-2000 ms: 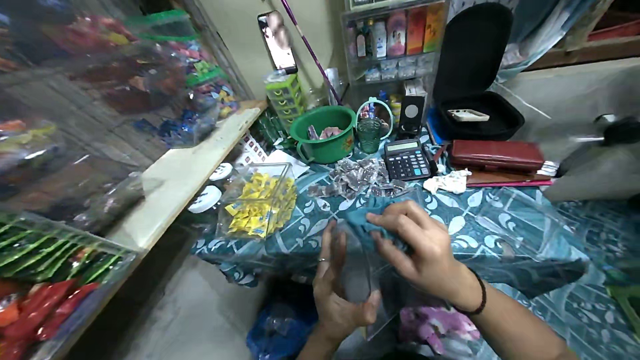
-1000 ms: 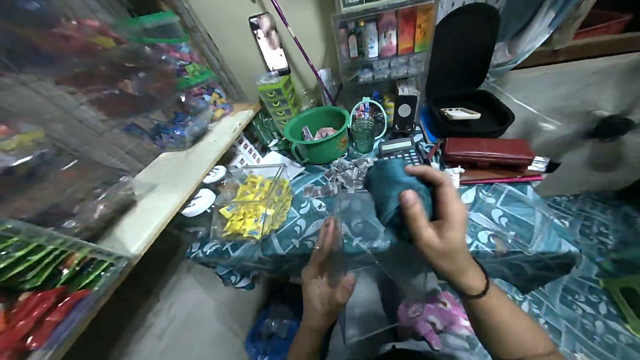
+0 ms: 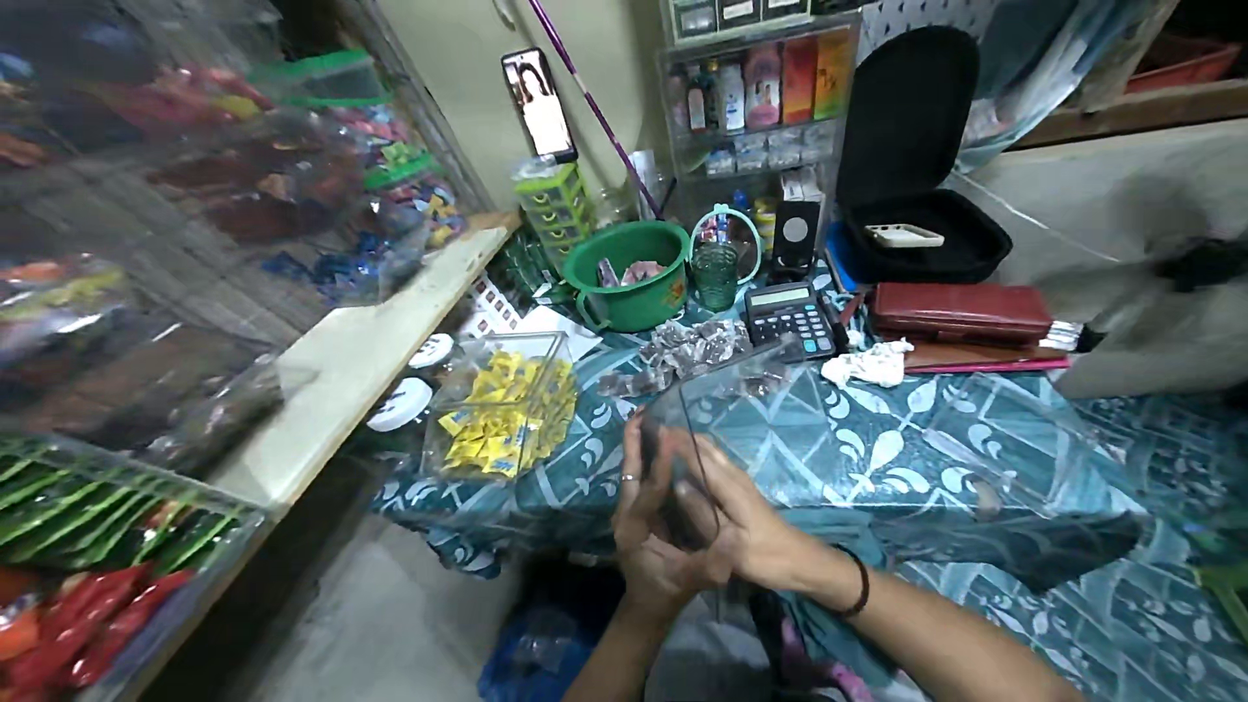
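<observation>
Both hands are together over the table's front edge. My left hand (image 3: 658,526), with a ring on one finger, and my right hand (image 3: 751,526), with a dark band at the wrist, hold a clear plastic panel or box (image 3: 697,429) between them. Its exact shape cannot be told, as the hands cover part of it. A teal cloth (image 3: 838,634) hangs below my right forearm, near the lap. Just beyond the hands lies a heap of small silvery packets (image 3: 697,351). To their left, a clear box holds yellow sachets (image 3: 502,419).
Behind stand a green plastic pot (image 3: 629,278), a green basket (image 3: 717,273), a calculator (image 3: 788,317), a red wallet (image 3: 960,310) and an open black case (image 3: 926,239). A phone (image 3: 539,105) leans on small green drawers. A wooden shelf edge (image 3: 361,370) and bagged goods border the left.
My right hand has come down beside my left onto the clear plastic. The teal cloth, in my right hand one second ago, is now low by the lap. The silvery packets and calculator are uncovered.
</observation>
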